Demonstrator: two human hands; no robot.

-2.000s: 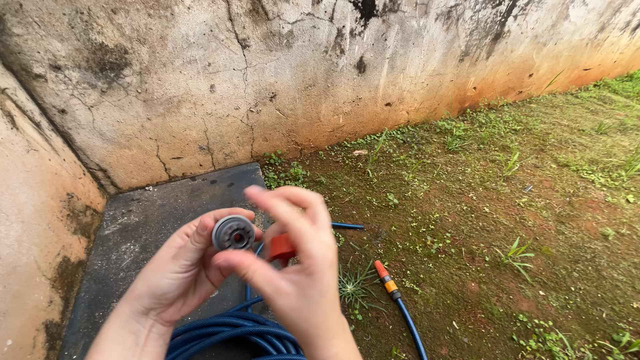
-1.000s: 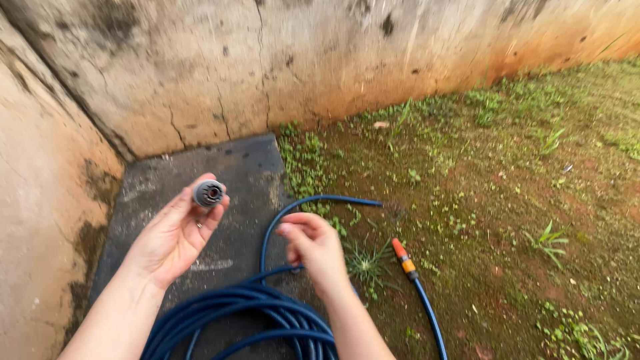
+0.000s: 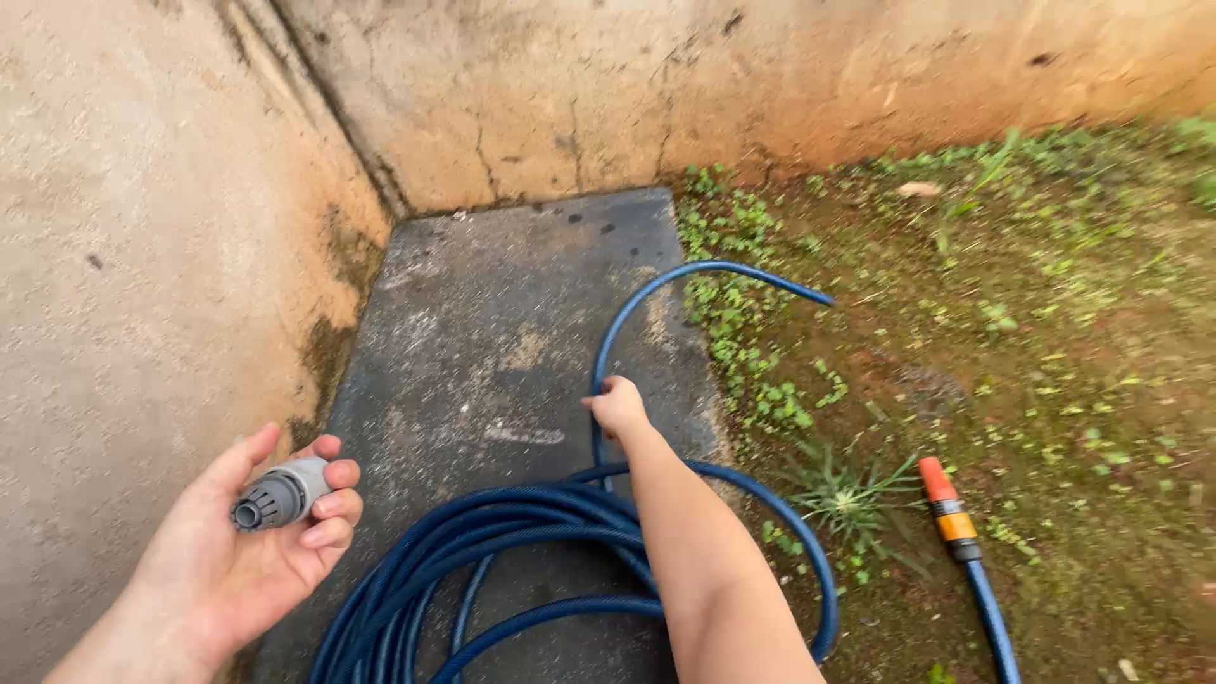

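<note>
My left hand (image 3: 256, 541) holds a grey plastic hose connector (image 3: 282, 494) at the lower left, its slotted collar end facing the camera. Farther forward, my right hand (image 3: 617, 407) is closed around the blue garden hose (image 3: 602, 347) where it rises from the coil (image 3: 494, 518). From there the hose curves up and right to a bare end (image 3: 828, 300) over the soil. The hose's other visible end carries an orange and black fitting with a red tip (image 3: 948, 508), lying on the ground at the right.
A dark slab (image 3: 456, 380) lies under the coil, bounded by a stained wall (image 3: 541, 104) behind and another wall (image 3: 190, 237) at the left. Mossy soil (image 3: 1073, 380) with low weeds and a spiky grass tuft (image 3: 845, 494) borders its right side.
My right hand has moved from beside my left hand down to the hose and taken hold of it. A red piece near my right hand two seconds ago is no longer seen there. The view has shifted.
</note>
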